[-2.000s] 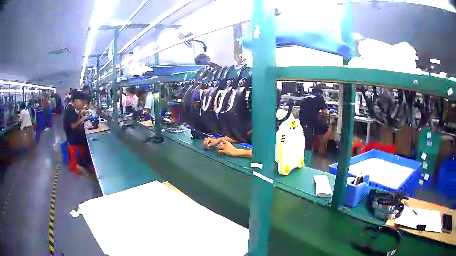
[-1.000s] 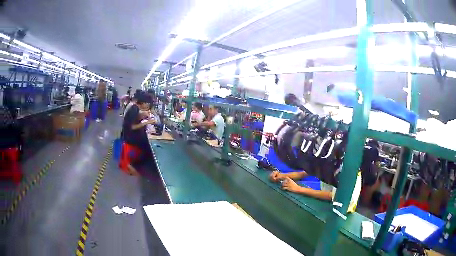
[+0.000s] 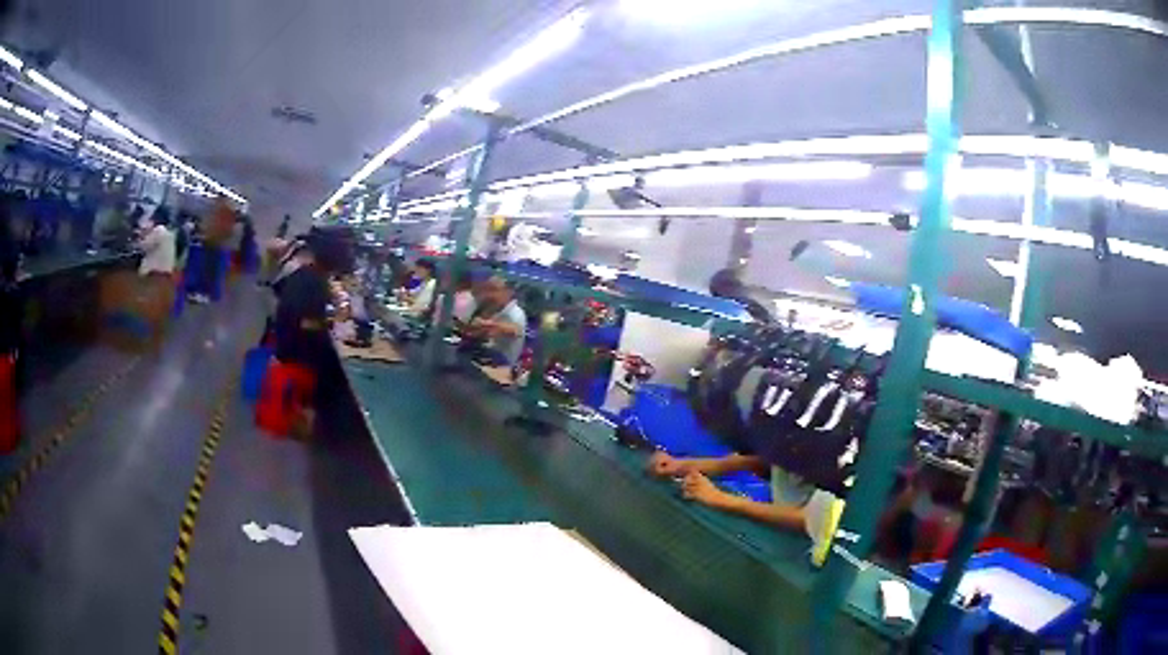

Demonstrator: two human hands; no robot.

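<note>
Neither of my hands is in the picture. Nearest in front of me, a white sheet (image 3: 532, 591) lies flat on the near end of the green bench (image 3: 442, 467), at the bottom middle of the head view. A brownish edge shows along its right side. No headband shows on the sheet.
Green uprights (image 3: 912, 346) stand along the bench. Across it, a person's hands (image 3: 692, 484) rest on the surface below hanging black headbands (image 3: 801, 390). A blue bin (image 3: 1005, 591) is at right. A person in black sits at left by a red stool (image 3: 284, 399). The aisle has striped tape.
The view has swung left since two seconds ago, showing more of the aisle. The clipboard and pile of black parts at far right have left the picture. My hands show in no frame.
</note>
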